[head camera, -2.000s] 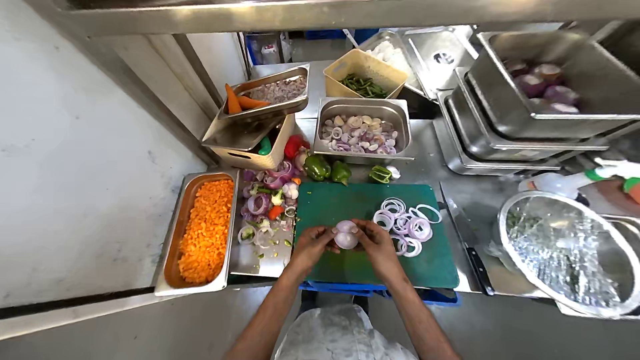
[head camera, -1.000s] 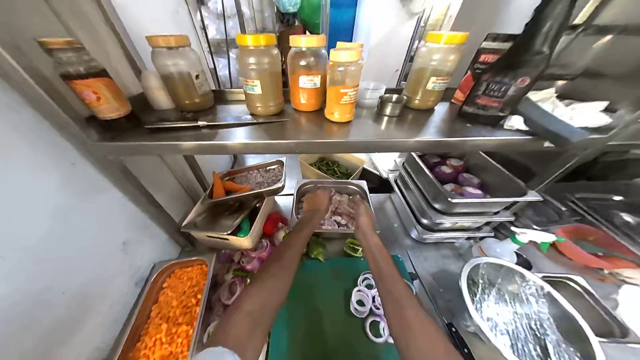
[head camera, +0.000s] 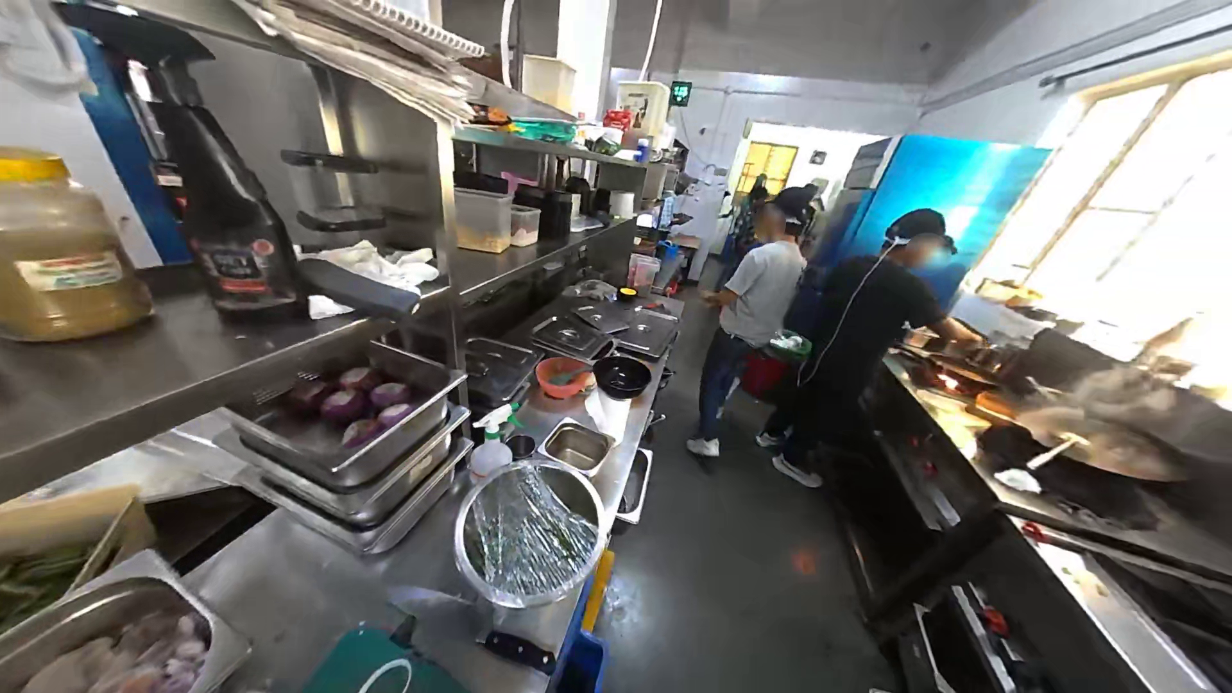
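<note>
Neither my left hand nor my right hand shows in the head view. At the bottom left lies a steel pan of cut onions (head camera: 159, 640), cut off by the frame's edge. A corner of the green cutting board (head camera: 371, 664) shows at the bottom with part of an onion ring (head camera: 387, 674) on it. A knife with a black handle (head camera: 520, 652) lies on the steel counter right of the board. Behind it stands a round bowl covered in cling film (head camera: 529, 534). Several red onions (head camera: 356, 399) sit in the top one of the stacked steel pans (head camera: 361, 481).
A steel shelf (head camera: 221, 356) overhangs the counter at left, holding a jar (head camera: 63, 255) and a black spray bottle (head camera: 226, 202). Two people (head camera: 760, 289) (head camera: 861, 327) stand right of the counter, the nearer one at a stove (head camera: 1068, 452) with a steaming pan. A blue crate (head camera: 582, 664) is below the counter edge.
The view has swung far to the right, towards the aisle. My hands, seen at the onion pan one second ago, are out of view. The carrot pan has also left the view.
</note>
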